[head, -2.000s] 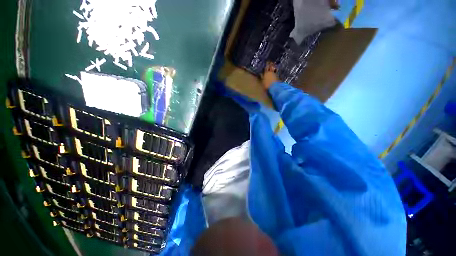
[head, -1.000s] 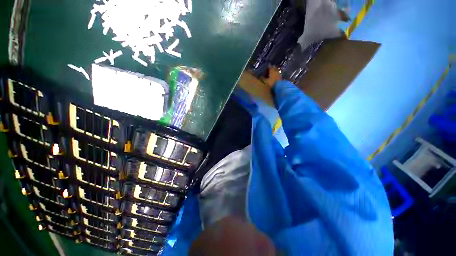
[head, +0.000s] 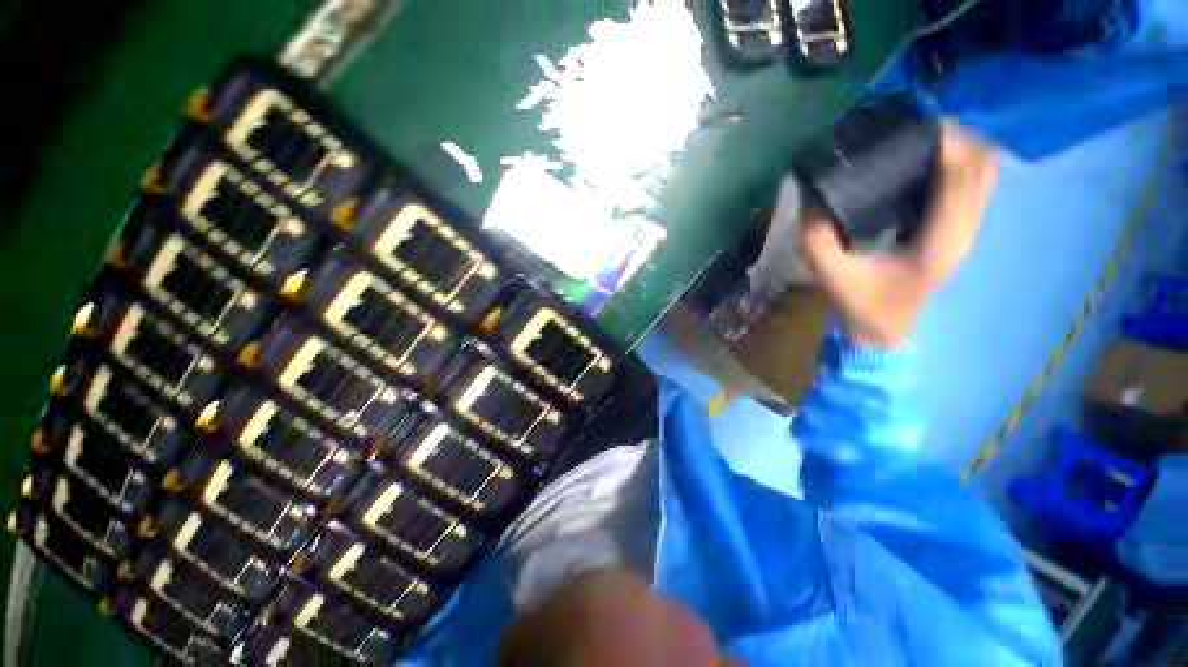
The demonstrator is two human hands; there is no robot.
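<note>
My right hand (head: 892, 289), bare and blurred, grips a dark block-like bundle (head: 873, 170), with fingers on one side and thumb on the other. What the bundle is made of is too blurred to tell. My left hand is not in view. A blurred skin-coloured shape is very close to the camera at the bottom edge; I cannot tell what it is. The large black tray (head: 300, 293) holds rows of dark phone units with pale gold outlines. A white-topped stack (head: 541, 219) lies at the tray's edge.
A heap of white strips (head: 625, 104) lies beyond the stack. Two small dark units (head: 818, 29) lie at the top edge. An open cardboard box (head: 782, 341) is partly hidden below my hand. Another person's blue sleeve (head: 1094, 91) reaches in at upper right.
My right hand has come up out of the cardboard box with the dark bundle in it. The view has turned, so the bench and tray appear swung round.
</note>
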